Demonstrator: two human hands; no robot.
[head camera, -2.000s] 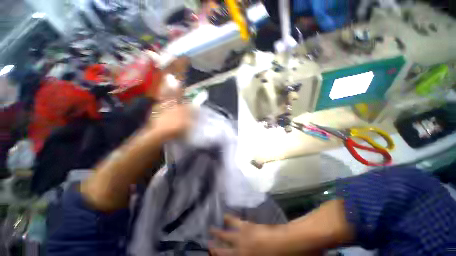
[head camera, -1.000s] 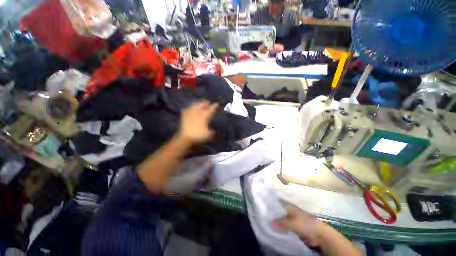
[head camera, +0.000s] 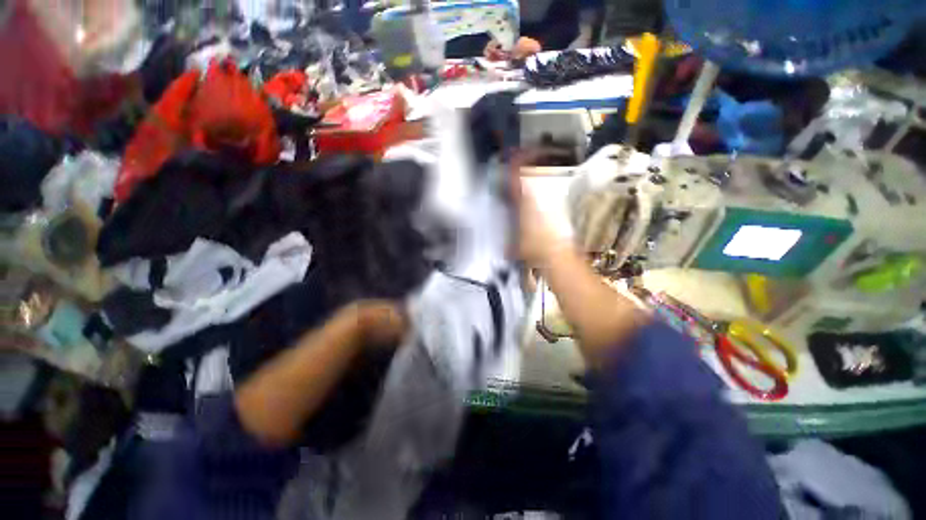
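Note:
A white and light grey garment piece with black stripes (head camera: 457, 315) is raised in front of me, left of the sewing machine (head camera: 650, 208), and hangs down toward my lap. My right hand (head camera: 533, 218) is at its upper right part, blurred, with the fingers partly hidden; the cloth seems held there. My left hand (head camera: 381, 323) is at the left side of the cloth, its fingers hidden, so its grip cannot be told. A heap of black cloth (head camera: 294, 213) lies to the left.
Red and yellow handled shears (head camera: 753, 355) and a dark case (head camera: 861, 358) lie on the table right of the needle. Red cloth (head camera: 208, 122) and white and black pieces (head camera: 218, 284) are heaped at the left. A blue fan (head camera: 792, 30) stands behind the machine.
My right hand has moved from the front edge up and forward, and the white cloth is lifted with it. My left hand has moved down and back from the black heap.

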